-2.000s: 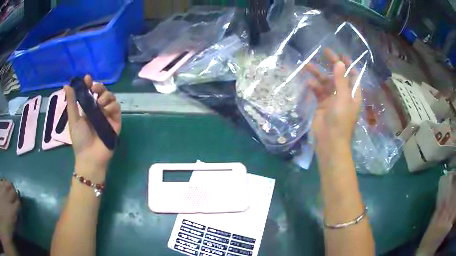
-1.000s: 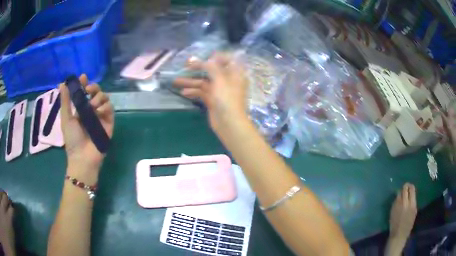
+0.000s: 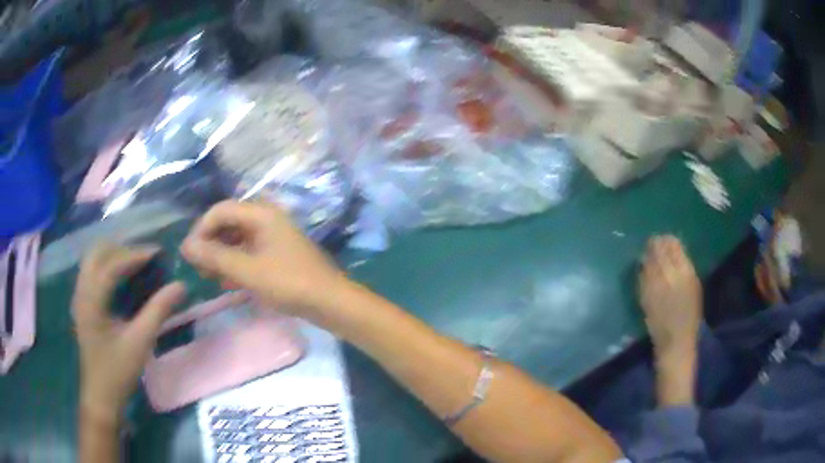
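The pale pink front cover (image 3: 222, 363) lies on the green bench, partly on the white label sheet (image 3: 280, 434) with its rows of black labels. My left hand (image 3: 113, 321) is left of the cover, fingers and thumb curved around a dark, blurred piece (image 3: 137, 288) that looks like the black window strip. My right hand (image 3: 258, 258) is above the cover's far edge, fingertips pinched together and pointing at my left hand. Blur hides whether anything thin is between its fingertips.
Crumpled clear bags (image 3: 452, 172) and a bag of off-white parts (image 3: 276, 131) lie at the back. A blue bin (image 3: 27, 154) and pink covers (image 3: 23, 294) are far left. Pale boxes (image 3: 633, 136) stand back right. Another person's hand (image 3: 671, 289) rests at right.
The view has swung right. My right hand has come from the bags at the back to beside my left hand. My left hand has turned and moved closer to the cover.
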